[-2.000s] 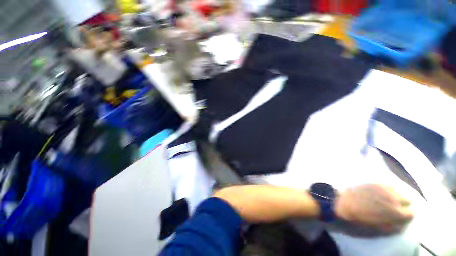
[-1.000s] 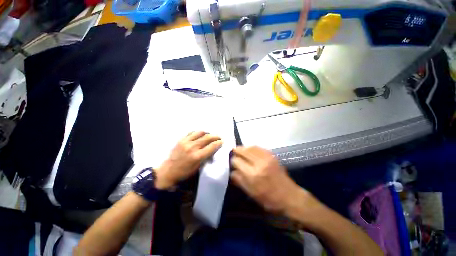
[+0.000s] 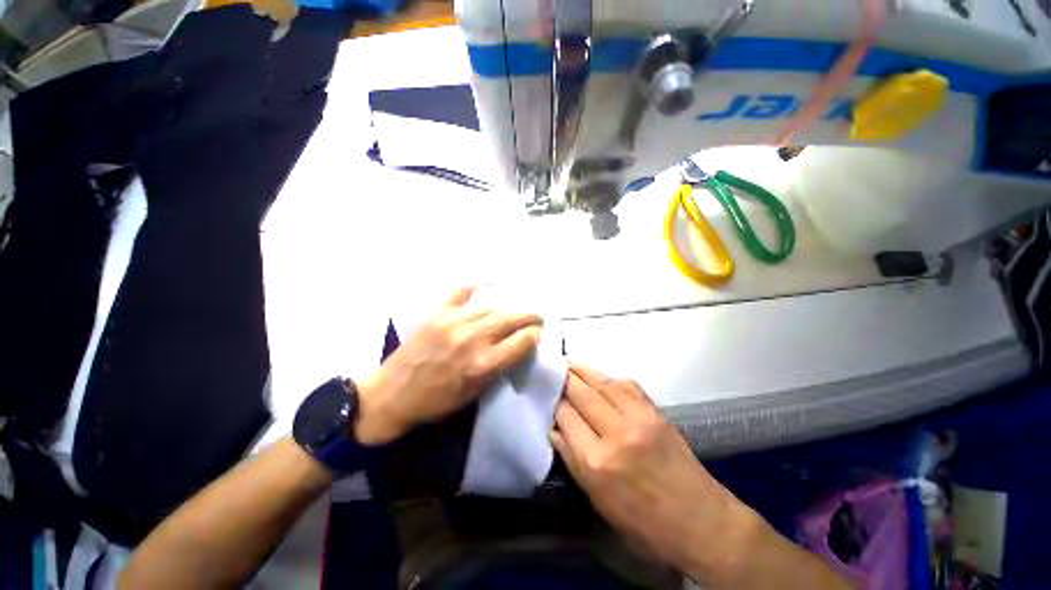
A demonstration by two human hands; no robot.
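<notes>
A white cloth piece (image 3: pixel 513 432) lies over the front edge of the machine table and hangs down, with small black parts showing beside it. My left hand (image 3: pixel 455 357) lies flat on its upper part, fingers pointing right. My right hand (image 3: pixel 617 444) pinches its right edge with bent fingers. The presser foot (image 3: pixel 539 198) of the white sewing machine (image 3: pixel 738 81) is above and behind the hands, with no cloth of mine under it. Another black-and-white pocket piece (image 3: pixel 426 133) lies left of the needle area.
Snips with one yellow and one green handle (image 3: pixel 703 242) lie right of the needle. Large black trouser panels (image 3: pixel 184 265) cover the left side. A ruled strip (image 3: pixel 807 421) runs along the front edge. A pink item (image 3: pixel 859 532) is at lower right.
Both hands have stayed on the white cloth and shifted slightly right and down in the picture. The machine looks larger and closer. Earlier, the view was turned left towards the black panels.
</notes>
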